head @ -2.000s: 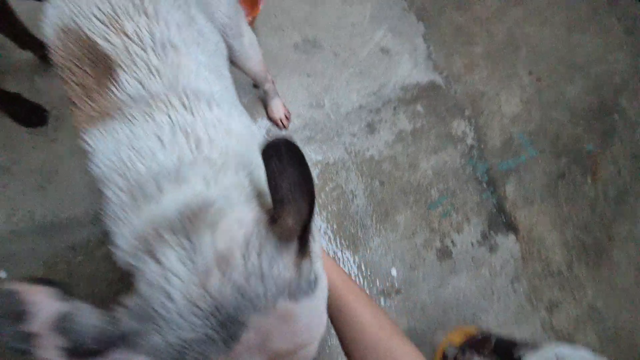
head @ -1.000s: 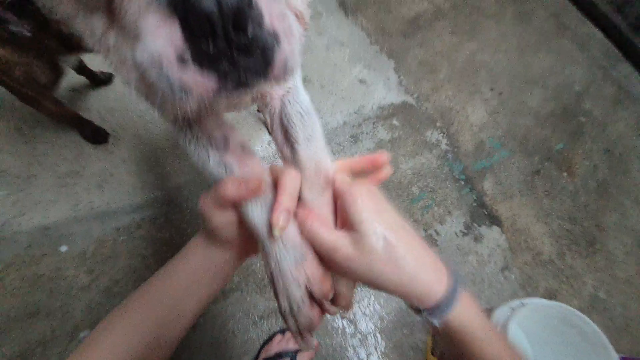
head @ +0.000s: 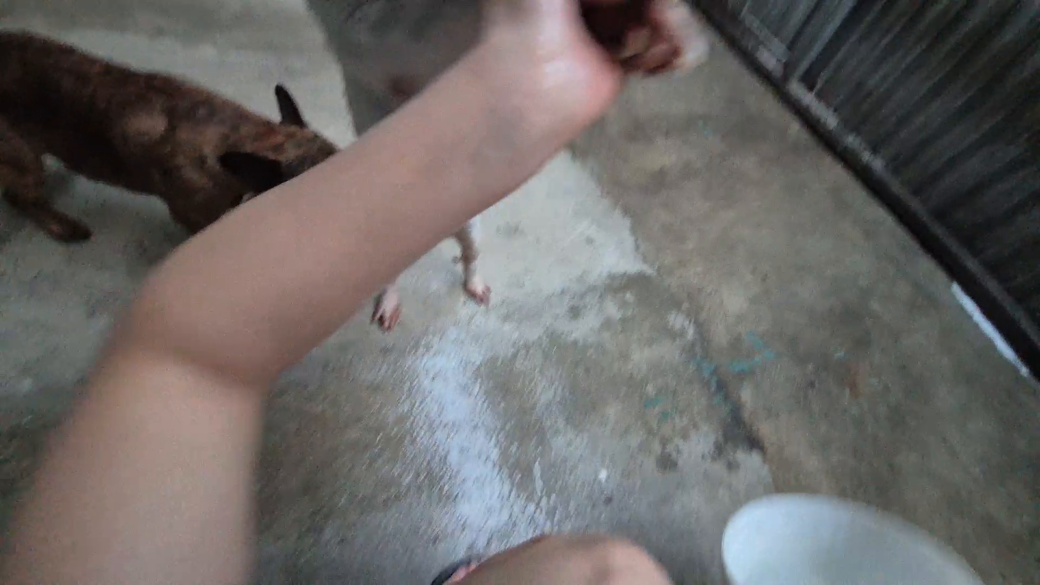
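My left forearm crosses the view from the lower left, and my left hand (head: 552,61) is at the top edge, blurred, with its fingers cut off or hidden. Just right of it is a blurred dark-red and pale shape (head: 650,41), which I cannot identify for certain. Behind the arm is part of the pale dog, with a grey patch (head: 398,41) at the top and two pink paws (head: 477,288) on the wet floor. What my left hand touches cannot be told. My right hand is out of view.
A brown brindle dog (head: 146,122) stands at the left, its head partly behind my arm. A white bucket (head: 837,540) stands at the lower right. Dark corrugated sheeting (head: 918,122) lines the upper right. Someone's bare knee (head: 585,561) shows at the bottom, above wet concrete (head: 552,390).
A second ago both hands held the pale dog's forelegs low in view; my left hand has since risen to the top edge and my right hand has left view. The brown dog shows more.
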